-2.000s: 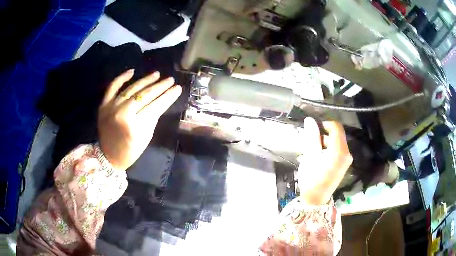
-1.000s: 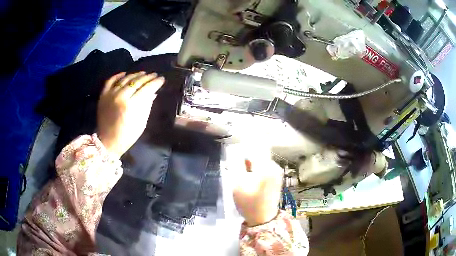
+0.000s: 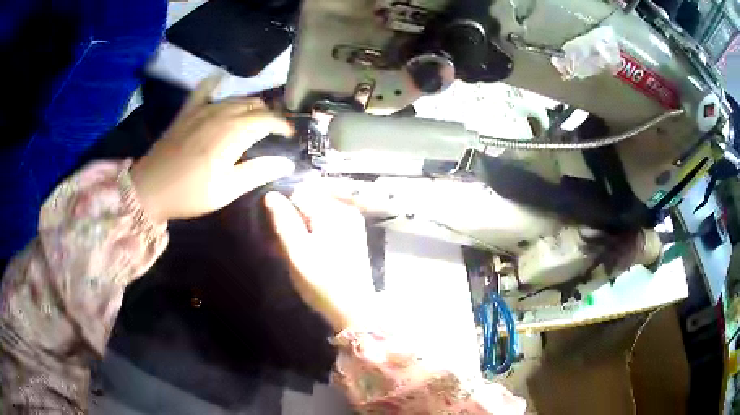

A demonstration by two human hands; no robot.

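Observation:
A black fabric panel point(image 3: 219, 284) lies in front of the needle area and hangs over towards the wearer, with one small pale mark on it. My left hand point(image 3: 207, 158) is on the black fabric left of the needle, fingers spread and pointing to the presser foot area point(image 3: 318, 138). My right hand point(image 3: 320, 243) is just below the needle area, its fingertips at the fabric edge; the glare hides whether they pinch it. The black binding tape point(image 3: 535, 190) runs along the off-white machine arm point(image 3: 438, 212). The needle itself cannot be made out.
The sewing lamp point(image 3: 397, 142) sits above the arm, below the machine head point(image 3: 365, 24). Blue-looped scissors point(image 3: 496, 332) lie beside the arm. A flat black piece point(image 3: 235, 32) lies at upper left, near blue sheeting point(image 3: 114, 73). A cardboard box point(image 3: 592, 365) is at lower right.
My right hand has moved left and up to the needle area. My left hand has turned and reaches closer to the needle. The black panel now covers the stepped stack seen before.

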